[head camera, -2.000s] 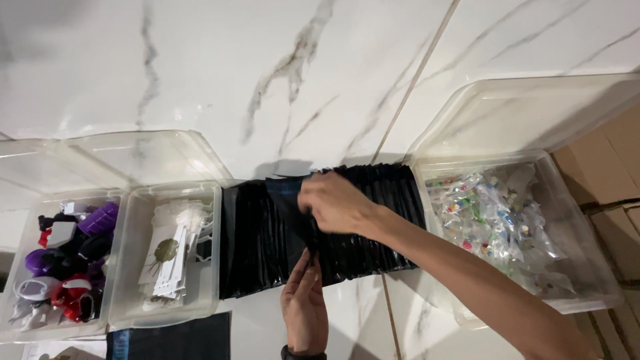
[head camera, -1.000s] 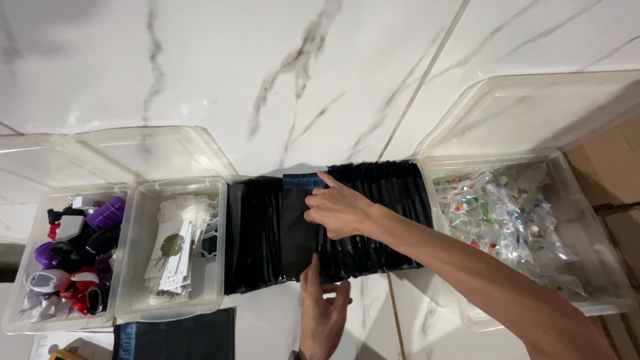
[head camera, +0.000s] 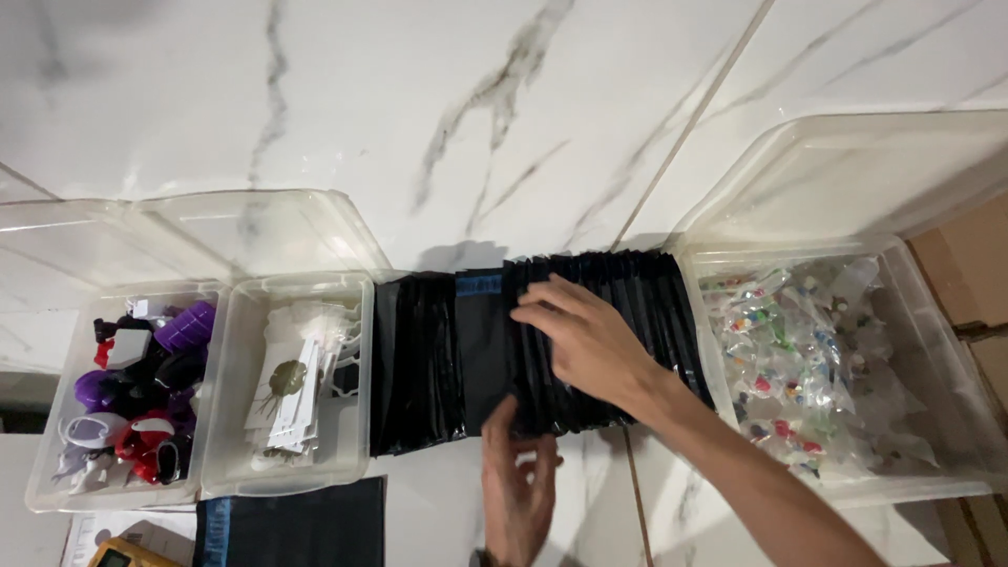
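A long row of black plastic mailer bags (head camera: 421, 354) spans the middle of the view. One bag with a blue adhesive strip (head camera: 482, 354) lies flat among them, its face showing. My right hand (head camera: 579, 331) is over the bags to the right of that strip, fingers spread and partly bent, with nothing seen in its grasp. Below, at the front edge of the row, my left hand (head camera: 520, 476) touches or nearly touches the bags, with its fingers apart.
At left, open clear bins hold purple, red and black plastic pieces (head camera: 185, 327) and white cards (head camera: 295, 409). A bin of small clear packets (head camera: 787, 339) stands right, beside cardboard (head camera: 965, 260). Another black mailer (head camera: 307, 524), paper and a yellow device (head camera: 130, 554) lie lower left.
My right hand has moved off the blue-stripped bag to the bags on its right. That bag was lifted between my hands two seconds ago and now lies flat.
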